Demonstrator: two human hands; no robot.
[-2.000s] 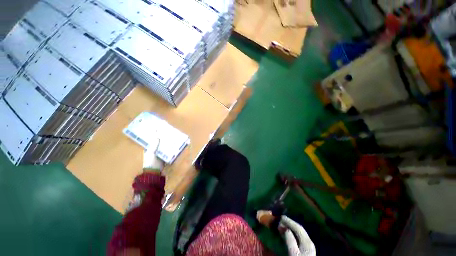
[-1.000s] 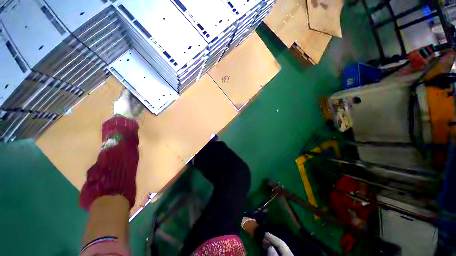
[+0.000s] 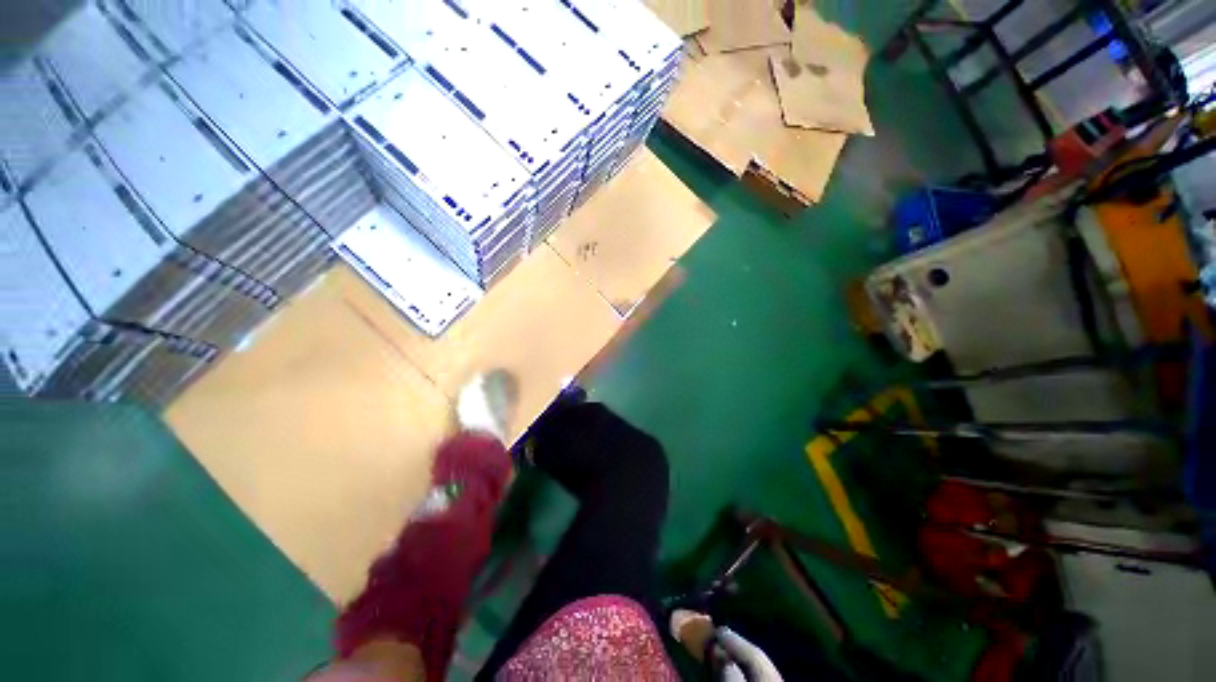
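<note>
My left hand (image 3: 487,404), in a white glove with a maroon sleeve behind it, is over the bare cardboard sheet (image 3: 320,440), near its right edge. No panel shows in it; its fingers are blurred. A low white sheet-metal panel (image 3: 407,267) lies on the cardboard in the corner between taller panel stacks (image 3: 440,133), apart from my hand. Whether other panels lie under it I cannot tell. My right hand (image 3: 744,657), in a pale glove, is small and cut off at the bottom edge; its grip is unclear.
Loose flattened cardboard (image 3: 760,107) lies on the green floor beyond the stacks. A pale machine cabinet (image 3: 994,300), a blue bin (image 3: 938,217) and a yellow floor marking (image 3: 843,500) are at the right. My dark-clad leg (image 3: 607,466) is beside the cardboard's near edge.
My left hand first held a panel over the cardboard, then was at the low panel by the stacks. It has now drawn back toward me without it, and the panel stays there.
</note>
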